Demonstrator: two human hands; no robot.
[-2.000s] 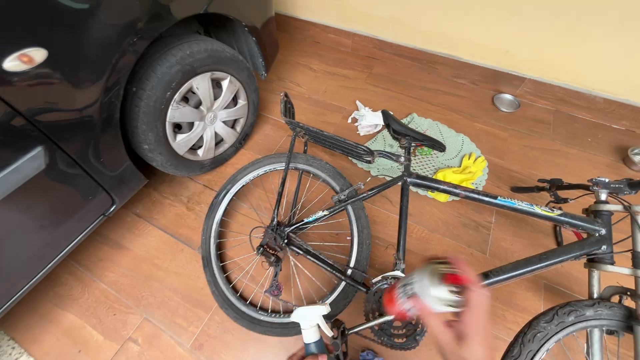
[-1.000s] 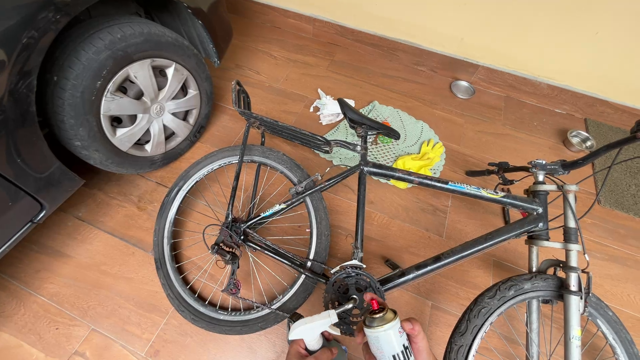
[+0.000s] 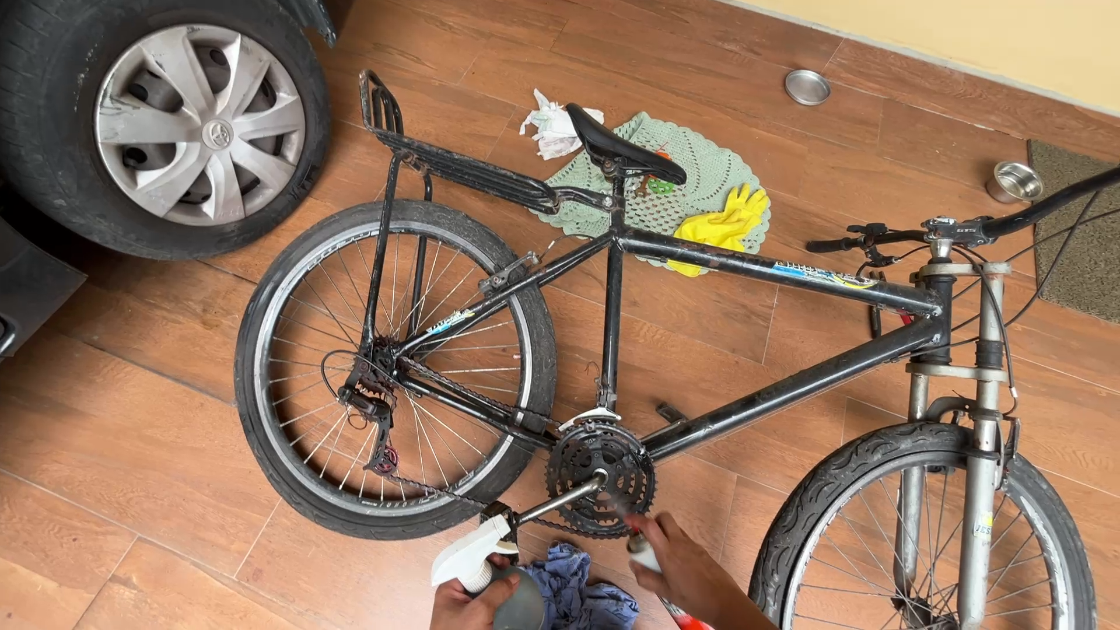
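A black bicycle (image 3: 770, 402) stands on the tiled floor. At the bottom of the view, my left hand (image 3: 472, 604) grips a spray bottle (image 3: 472, 551) with a white trigger head and a dark body, just below the pedal. My right hand (image 3: 687, 564) holds an aerosol can (image 3: 644, 553), with a finger at its red top, close below the chainrings (image 3: 600, 479). A faint mist shows between the can and the chainrings. The chain (image 3: 437, 494) runs back to the rear derailleur (image 3: 376, 420). A blue cloth (image 3: 573, 591) lies between my hands.
Behind the bicycle, a green crocheted mat (image 3: 700, 162) carries yellow rubber gloves (image 3: 722, 229); white crumpled cloth or paper (image 3: 560, 125) lies beside it. A car wheel (image 3: 201, 131) is at upper left. A metal lid (image 3: 807, 87), metal bowl (image 3: 1015, 182) and doormat (image 3: 1076, 232) are at right.
The aerosol can, upright in front of the crank a second ago, is now tilted with its top toward the chainrings. The spray bottle stays in my left hand. The view has shifted closer.
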